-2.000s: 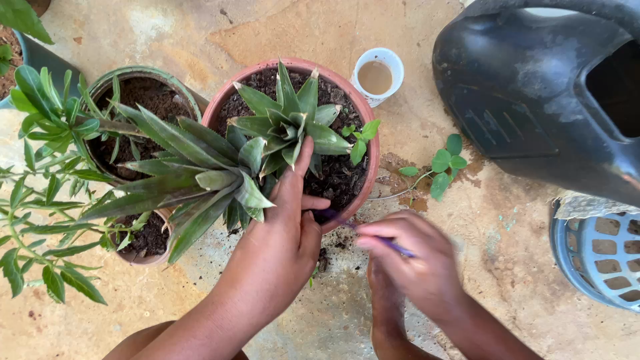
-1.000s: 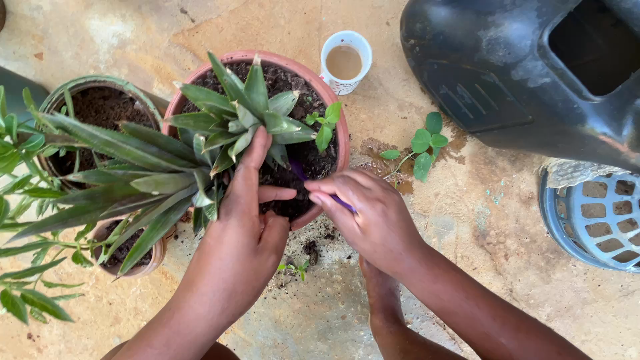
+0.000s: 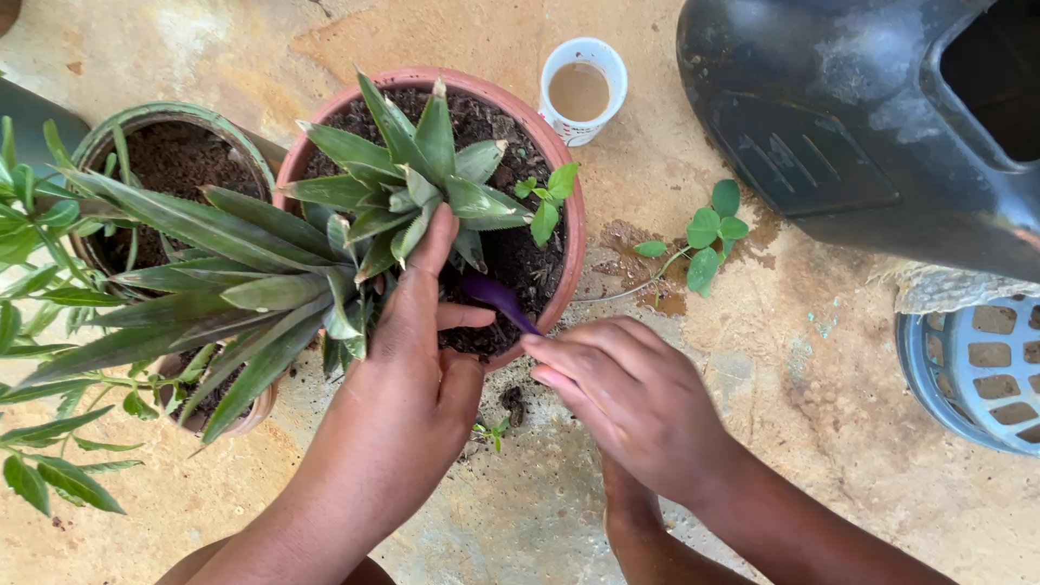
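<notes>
My right hand (image 3: 634,398) grips the handle of a purple plastic spoon (image 3: 497,297), whose bowl rests on the dark soil (image 3: 532,276) inside a round terracotta-coloured pot (image 3: 575,236). My left hand (image 3: 406,366) lies over the pot's near side. Its index finger touches the lower leaves of a spiky rosette plant (image 3: 418,191), and its other fingers are at the soil by the rim. Whether they hold anything is hidden. A second, larger rosette (image 3: 276,280) leans left over the rim. A small green seedling (image 3: 548,199) grows at the pot's right side.
A paper cup (image 3: 583,89) of brownish liquid stands behind the pot. An uprooted seedling (image 3: 705,236) lies on the concrete floor at right, near a black plastic container (image 3: 812,122) and a blue basket (image 3: 967,374). Left are a green-rimmed pot (image 3: 175,110), a smaller pot (image 3: 258,410) and leafy stems (image 3: 61,479).
The spoon's bowl shows more fully above the soil now. My right hand has stayed beside the pot's near right rim, and my left hand remains at the rosette.
</notes>
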